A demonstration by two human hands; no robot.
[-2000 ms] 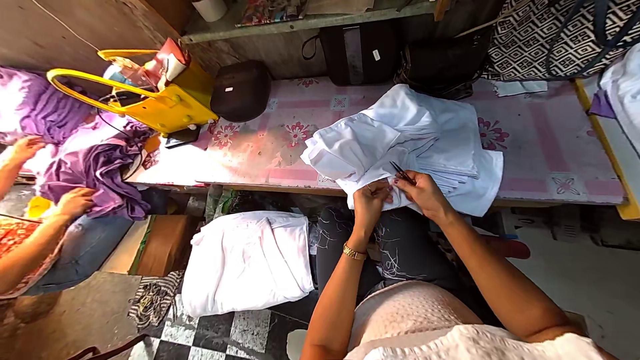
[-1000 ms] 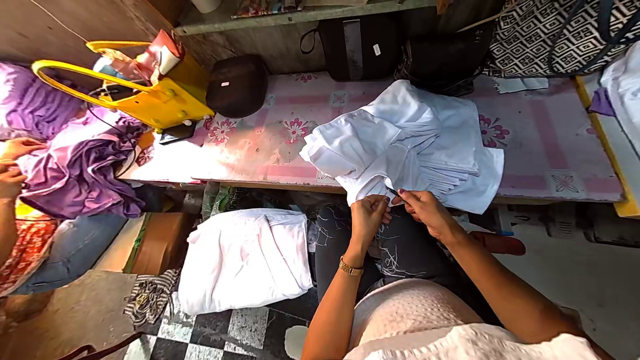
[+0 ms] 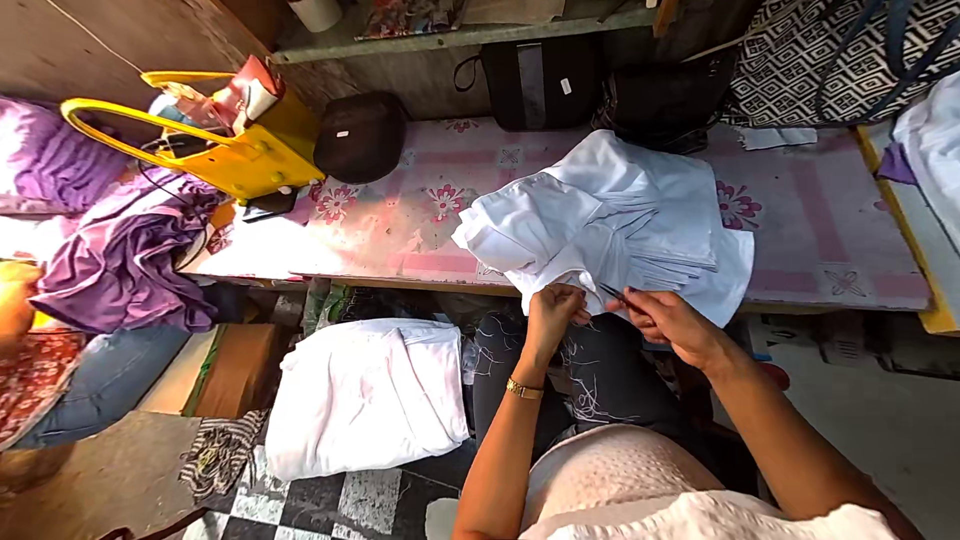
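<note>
A heap of white cloth pieces lies on the table, its near edge hanging toward my lap. My left hand pinches the lower edge of this white cloth. Just to its right, my right hand holds a small dark pointed cutting tool, its tip beside the cloth edge; whether its blades are apart is too small to tell. Loose white threads are scattered over my dark trousers.
A table with a pink floral cover runs across. On it stand a yellow bag, a phone and dark cases. Folded white cloth lies left of my legs. Purple cloth lies near a seated person at far left.
My hands have stayed at the near edge of the white cloth, with small shifts of the fingers and the tool. At far left, the other person's hands no longer show on the purple cloth.
</note>
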